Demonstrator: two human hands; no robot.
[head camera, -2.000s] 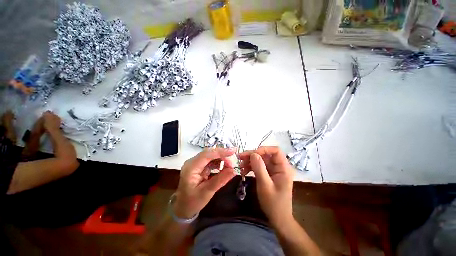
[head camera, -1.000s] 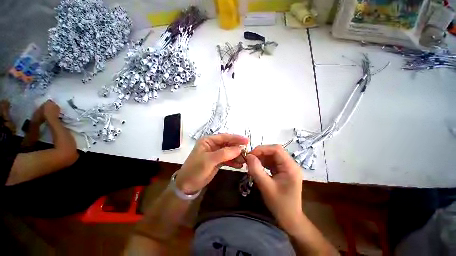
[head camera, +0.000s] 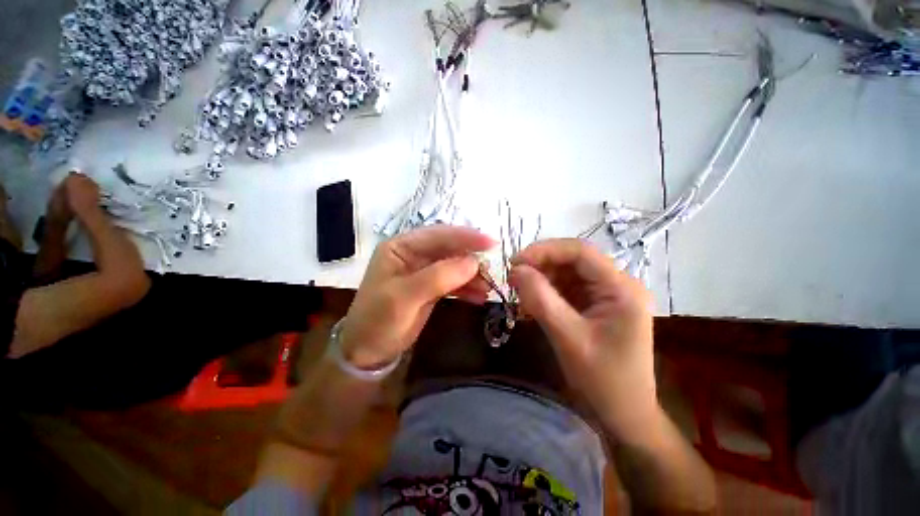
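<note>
My left hand (head camera: 419, 292) and my right hand (head camera: 585, 323) are close together over the table's front edge. My left fingertips are shut on a small cable lead (head camera: 496, 286). Thin dark wire ends (head camera: 512, 230) stick up between the hands. A dark and light connector end (head camera: 498, 325) hangs below the fingers. My right thumb and index finger are pinched beside the wires; blur hides whether they grip one. The middle bundle of leads (head camera: 436, 151) lies behind my left hand. The right bundle of leads (head camera: 706, 181) lies behind my right hand, by the table seam.
A smartphone (head camera: 336, 222) lies left of the middle bundle. A large heap of leads (head camera: 293, 86) and a denser pile (head camera: 141, 45) are at the back left. A neighbour's arms (head camera: 96, 252) are at the far left, near a small loose group of leads (head camera: 202, 217). Red stools (head camera: 242, 373) stand below.
The view has tipped down, so the table things sit higher and more of my shirt shows. My hands remain at the wires; a small gap now shows between their fingertips.
</note>
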